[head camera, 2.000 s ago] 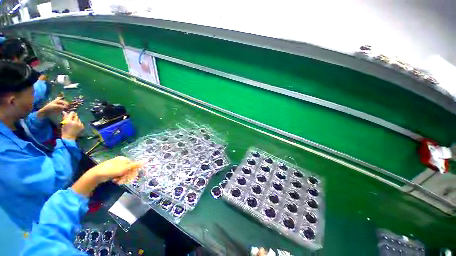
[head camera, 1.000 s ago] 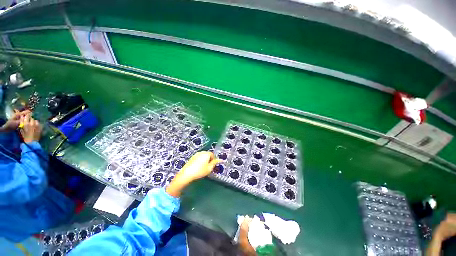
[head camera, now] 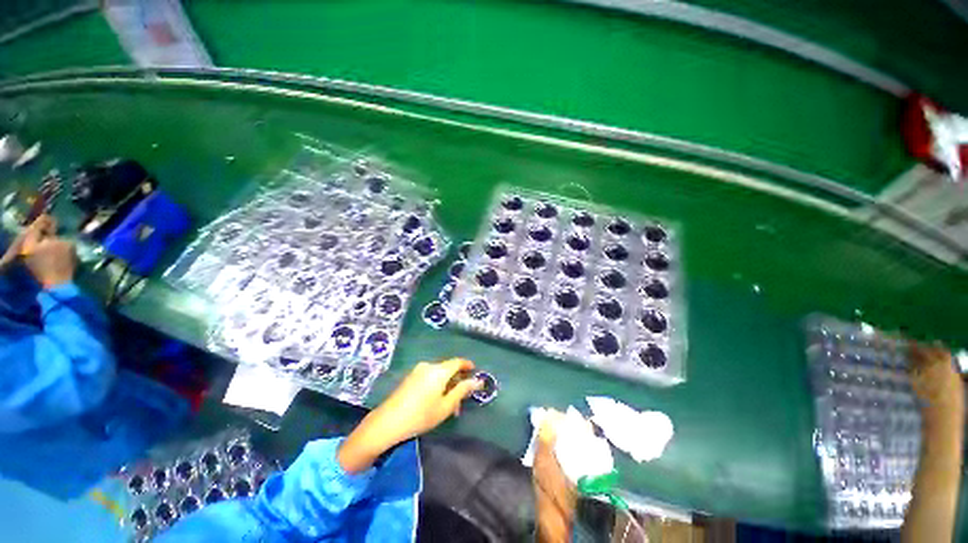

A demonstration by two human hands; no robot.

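Note:
My left hand (head camera: 425, 400) is low over the bench and holds a small dark round part (head camera: 484, 388) with a bright rim between thumb and fingers. My right hand (head camera: 554, 467), cut off by the lower edge, holds a crumpled white wipe (head camera: 582, 445), with a bright green piece (head camera: 599, 485) below it. A clear blister tray (head camera: 671, 318) stands ahead of my hands with rows of dark discs; its near-left pocket looks paler. A few loose round parts (head camera: 436, 313) lie beside its left edge.
Overlapping clear trays (head camera: 308, 255) lie left. A white wipe (head camera: 637, 426) lies right of my right hand. A lower tray (head camera: 191, 483) is at lower left. A blue object (head camera: 149, 231) and a person's hands (head camera: 48, 252) are far left. Another person's arm reaches a tray (head camera: 865, 424) at right.
My left hand moved from the left stack to the working tray's near-left corner, then back towards me with a dark part. My right hand came into view with the wipe.

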